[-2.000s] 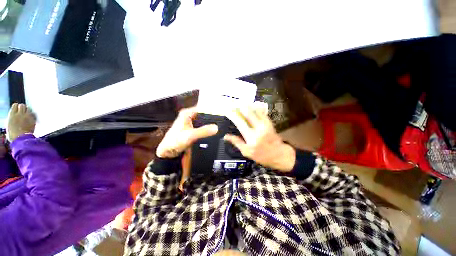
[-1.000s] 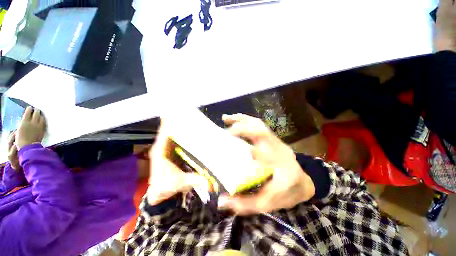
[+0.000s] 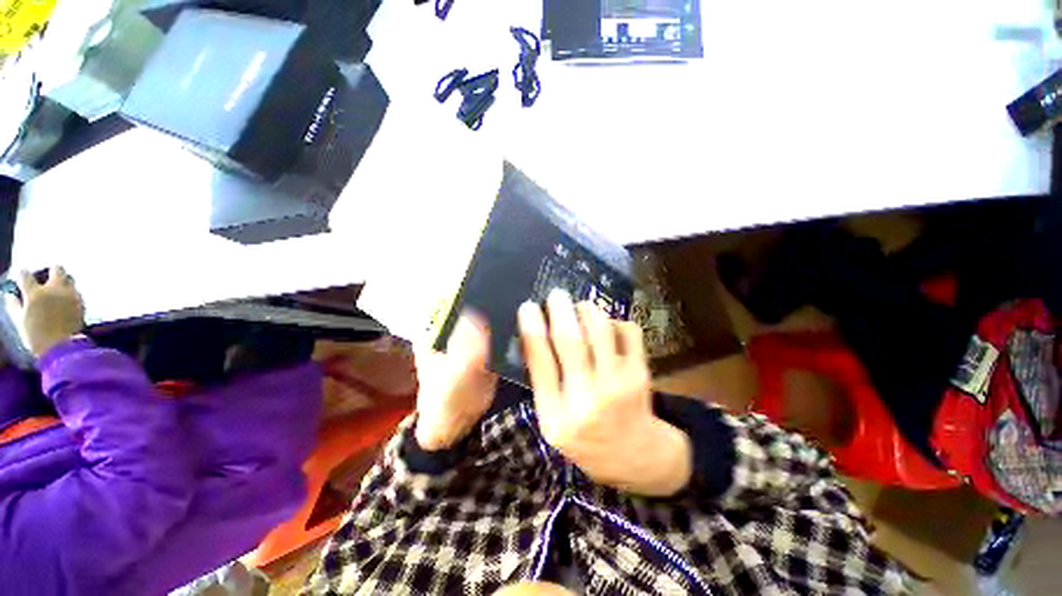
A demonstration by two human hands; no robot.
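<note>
A black retail box (image 3: pixel 512 250) is tilted in front of my jacket at the table's near edge. Small pale print shows on its face, and a thin yellow edge shows on its left side. My left hand (image 3: pixel 454 384) holds its lower left side. My right hand (image 3: pixel 592 390) lies over its lower right face with the fingers spread on the print. The far ends of my fingers on the box's underside are hidden. A white panel (image 3: pixel 402 274) shows left of the box, but its outline blends with the white table.
Large black boxes (image 3: pixel 216 87) are stacked at the table's left. Black cables (image 3: pixel 472 96) and a flat printed black piece (image 3: pixel 624 30) lie farther back. A small black item (image 3: pixel 1036 105) is at the right edge. A person in a purple sleeve (image 3: pixel 105 402) is at left; red stool (image 3: pixel 815 396) at right.
The box has turned from its blurred, white-side-up position, so its black printed face now shows. Both hands have shifted on it. The view has moved, showing more of the table's back.
</note>
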